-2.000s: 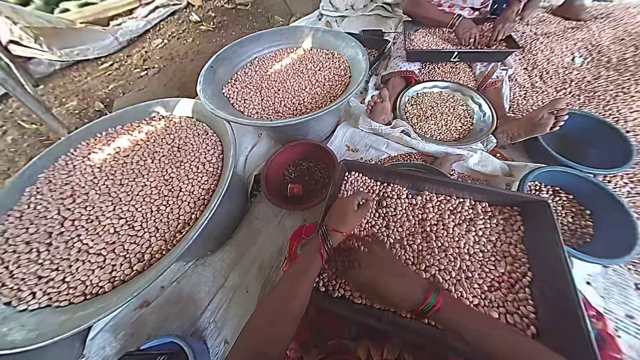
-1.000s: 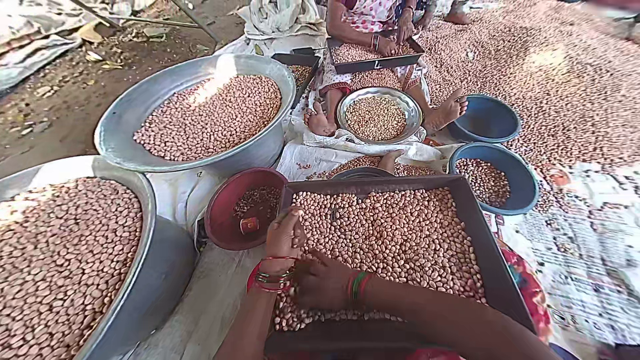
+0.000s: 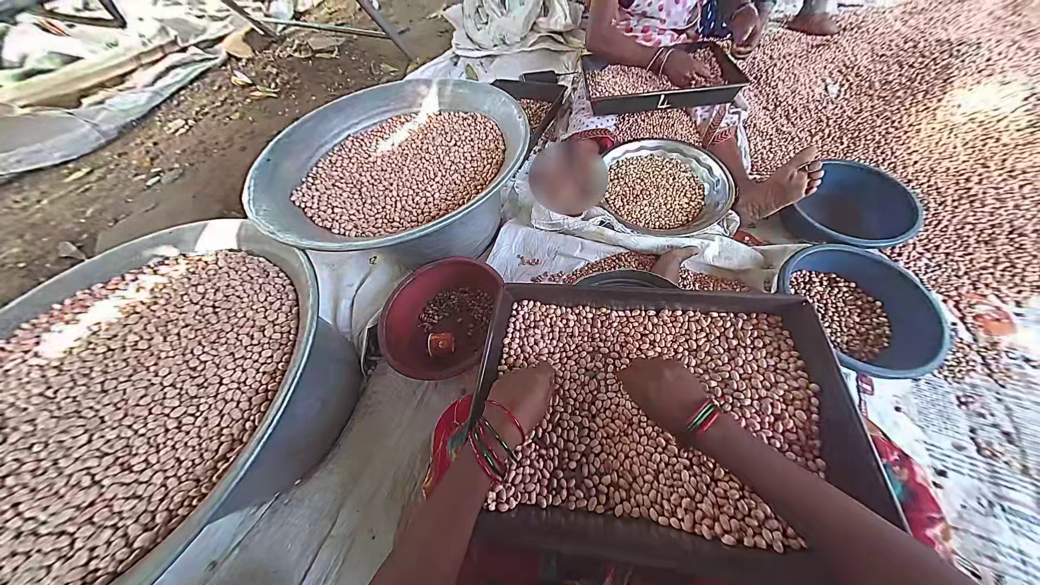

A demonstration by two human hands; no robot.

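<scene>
A dark rectangular tray lies in front of me, spread with pinkish-brown nuts or seeds. My left hand rests on them near the tray's left wall, with bangles at the wrist. Toward the middle, my right hand touches the same layer, its fingers bent down. The fingertips of both hands are hidden, so whether they grip any nuts cannot be told. Left of the tray stands a maroon bowl with small dark bits and a small orange-red object.
Two large metal basins of nuts stand at left. Blue bowls are at right. A steel dish lies beyond my tray, near a person's foot. A person's hand works in another tray. Loose nuts cover the ground.
My two hands, close together one second ago, are now apart, the right one farther right over the nuts. The view has shifted.
</scene>
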